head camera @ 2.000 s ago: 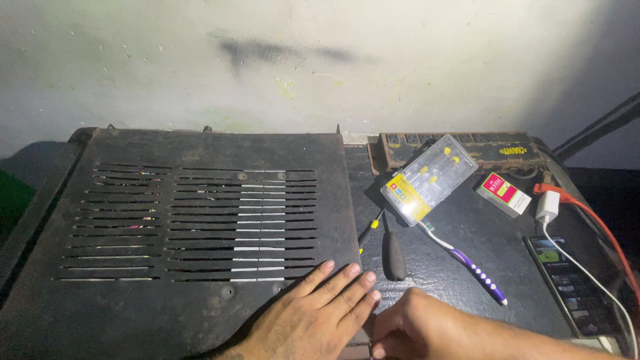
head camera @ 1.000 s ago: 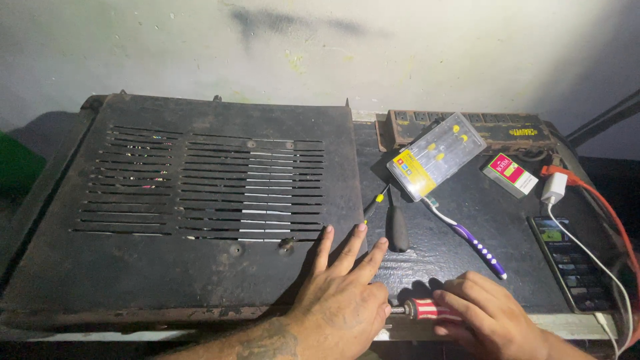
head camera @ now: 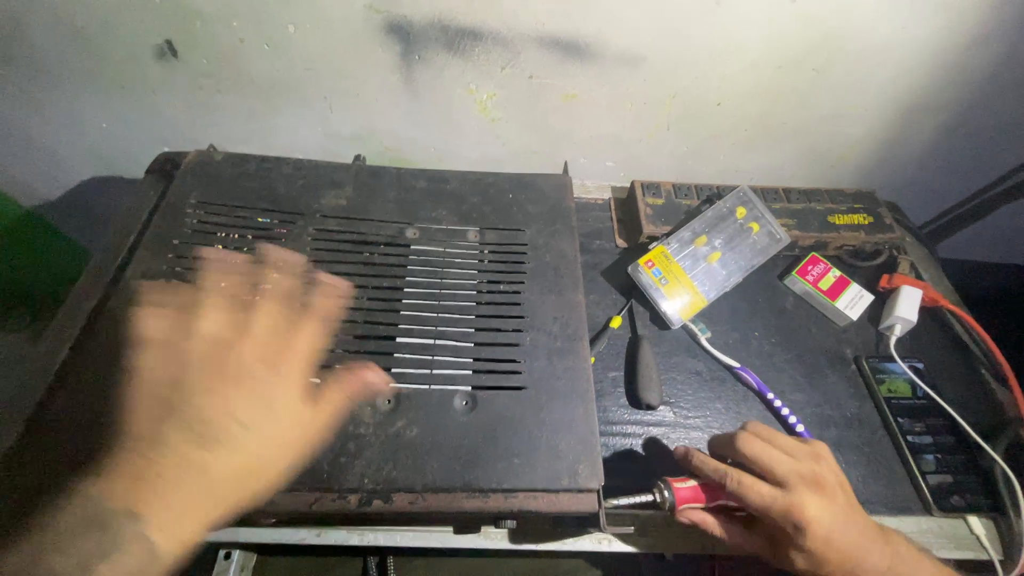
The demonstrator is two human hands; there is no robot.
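Note:
My left hand [head camera: 232, 376], blurred and with fingers spread, is over the left part of a black metal cover with slots [head camera: 552, 320]; whether it touches the metal cannot be told. It holds nothing. At the cover's front right corner, my right hand [head camera: 768, 488] grips a screwdriver with a red and white handle [head camera: 692, 494], its shaft pointing left toward the corner. Behind that hand lie a black-handled tool [head camera: 643, 372], a purple and white toothbrush [head camera: 756, 384] and a black and yellow tool [head camera: 606, 330].
A clear plastic case with a yellow label [head camera: 712, 256] leans by a Chauvet power strip [head camera: 816, 220]. A small Bohem box [head camera: 828, 288], a phone [head camera: 920, 432], a white charger [head camera: 902, 308] and an orange cable [head camera: 976, 320] are at the right. A wall [head camera: 512, 96] stands behind.
My left hand has moved left from the cover's front right corner to over its slots. My right hand still has the screwdriver, seen in it a second ago.

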